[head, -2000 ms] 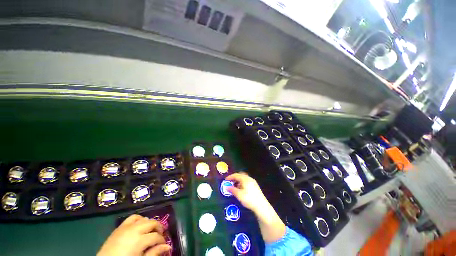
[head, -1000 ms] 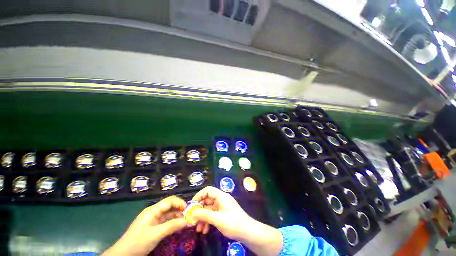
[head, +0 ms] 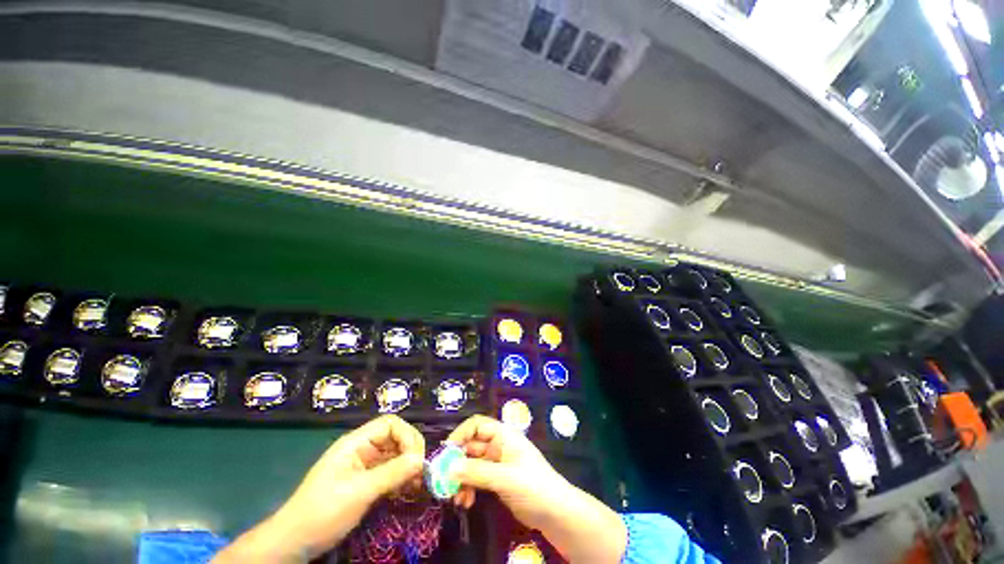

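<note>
A round lit unit (head: 446,470), glowing green-white, is held between my hands. My right hand (head: 495,468) grips it with thumb and fingers. My left hand (head: 380,468) is at its left edge with thumb and fingertips pinched; whether it holds the unit or a thin piece is too blurred to tell. Below my hands are tangled pink and red thin pieces (head: 393,533), their box mostly hidden. The black lit-unit tray (head: 533,390) stands behind and right of my hands, with orange, blue and white discs; its near part is partly covered by my right hand and arm.
Black left trays (head: 244,360) hold silver-rimmed units in two rows. Large black right trays (head: 650,414) hold ring parts. A grey shelf wall with a posted sheet (head: 539,55) runs behind the green surface. An orange object (head: 963,422) and equipment are at far right.
From two seconds ago, my right hand has moved from the lit-unit tray to my left hand with a unit. Since one second ago, the held unit's glow has changed from orange to green-white.
</note>
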